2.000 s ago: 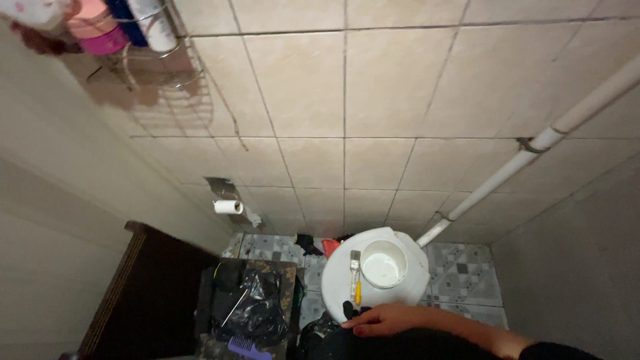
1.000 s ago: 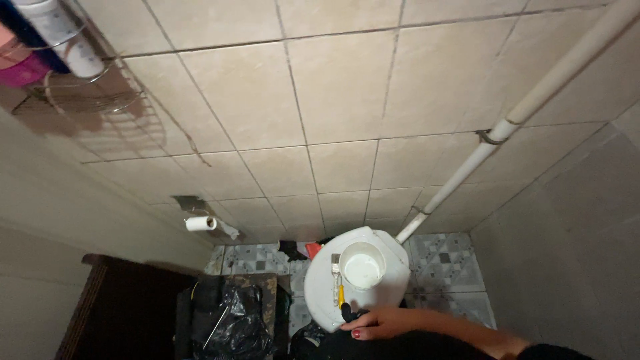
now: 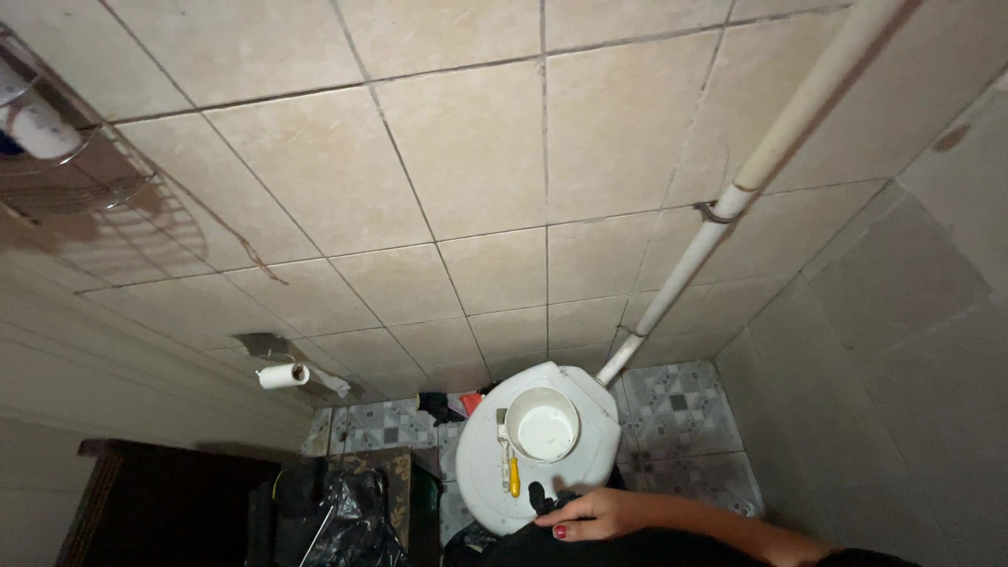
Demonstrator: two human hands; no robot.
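My right hand [image 3: 587, 516], with red nail polish, reaches in from the lower right, its fingers closed at the edge of a black glove [image 3: 539, 496]. The glove's finger-like parts stick up over the front of the white toilet lid [image 3: 480, 449]. Whether my left hand is inside the glove is hidden by dark cloth and my right hand. On the lid stands a round white plastic tub [image 3: 579, 425] with white material in it. Left of the tub lie a flat paintbrush [image 3: 502, 441] and a tool with a yellow handle [image 3: 514, 477], side by side.
A white pipe [image 3: 677, 276] slopes down the tiled wall behind the toilet. At left are a toilet paper roll [image 3: 283, 376], a wire shelf [image 3: 118, 193] and a dark piece of furniture [image 3: 181, 496]. A black plastic bag [image 3: 354, 512] lies on a box-like stand left of the toilet.
The view has swung to the right and the toilet now appears farther left of the pipe's upper part. My right hand stays by the front of the lid at the black glove.
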